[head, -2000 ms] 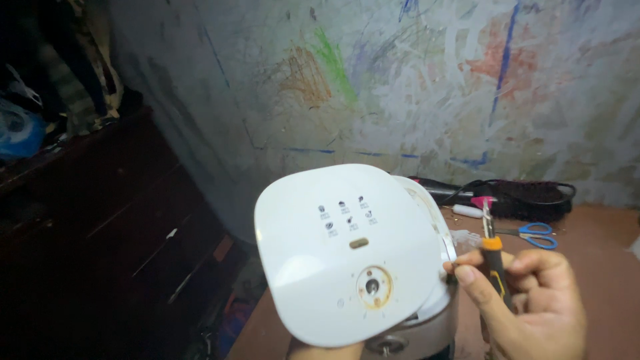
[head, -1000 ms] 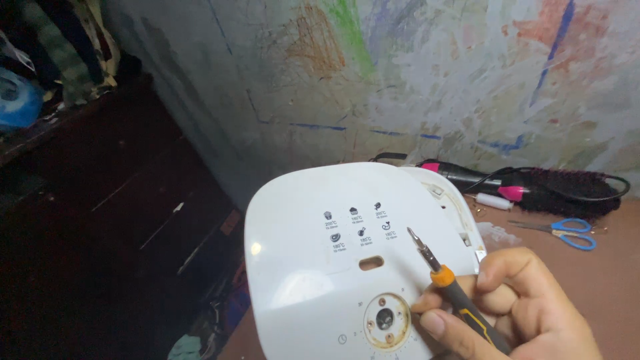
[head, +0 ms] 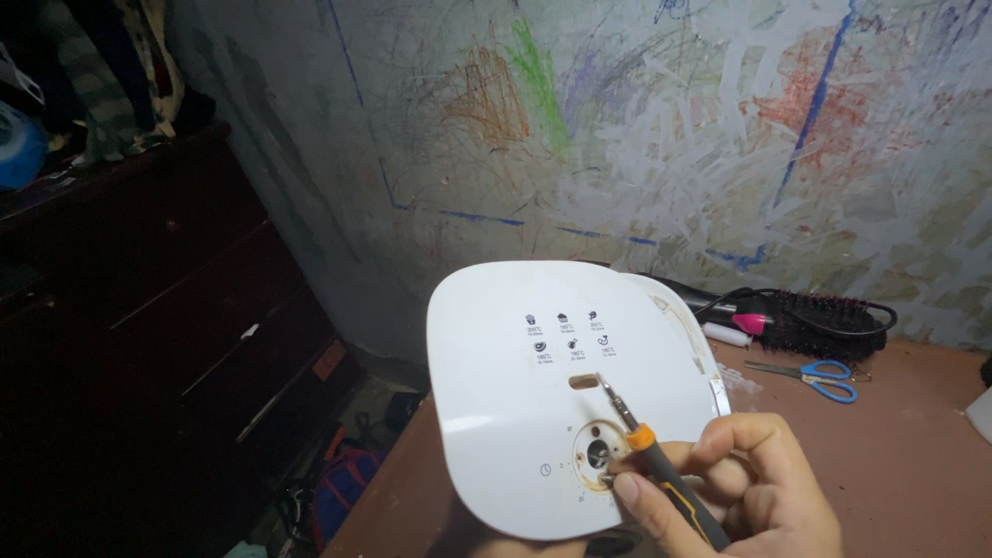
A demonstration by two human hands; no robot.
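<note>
A white plastic front panel of an air fryer, printed with cooking icons, stands tilted toward me. It has a small oval slot and a round timer dial recess with brown stains. My right hand holds a black and orange screwdriver, its tip pointing up and left near the slot. The thumb and index fingertips meet at the lower right of the recess, around what may be a small screw. My left hand supports the panel from below and behind, mostly hidden. Part of the white housing shows behind the panel.
On the brown table, blue-handled scissors lie right of the panel. Behind them are a black and pink hot-air brush with its cord and a small white tube. A scribbled wall rises behind; dark drawers stand left.
My right hand has moved from the panel's right side to the dial recess, with the screwdriver still in it. The screwdriver has tilted to the left.
</note>
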